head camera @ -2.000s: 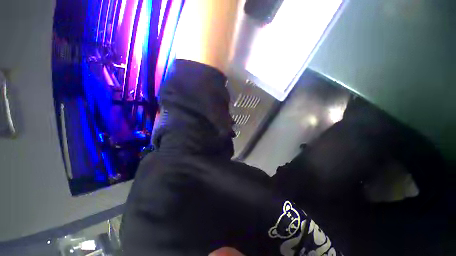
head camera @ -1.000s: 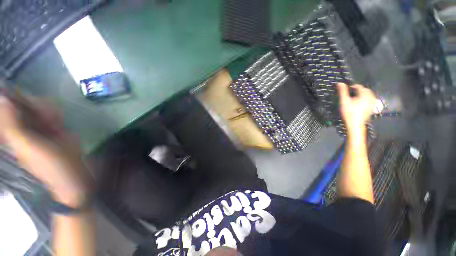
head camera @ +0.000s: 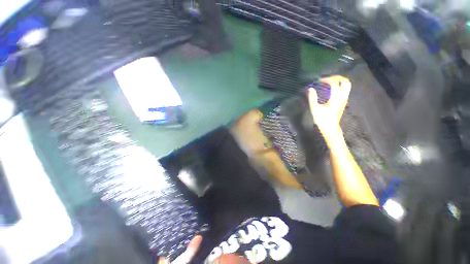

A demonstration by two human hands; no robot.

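Observation:
A long keyboard circuit board (head camera: pixel 121 160), blurred and bright with glare, slants across the left side from the mat to the bottom edge. My left hand (head camera: pixel 183 252) holds its near end; the hand is partly cut off by the bottom edge. My right hand (head camera: pixel 330 103) is over the board stack (head camera: pixel 283 136) at right, thumb and fingers curved round a small dark purplish part. Blur hides whether it grips a board there. The stack stands upright, with dotted edges.
A white strip (head camera: pixel 147 85) with a blue-faced device (head camera: pixel 162 116) at its near end lies on the green mat (head camera: pixel 211 103). A dark ribbed rectangle (head camera: pixel 280 56) lies near the stacks. A black keyboard (head camera: pixel 149 26) is at the back left, a white clipboard (head camera: pixel 38 201) at far left.
A circuit board now shows in my left hand, which was blurred and without a visible board before. My right hand has moved up and left along the stacks. The view has turned from the machine to the bench.

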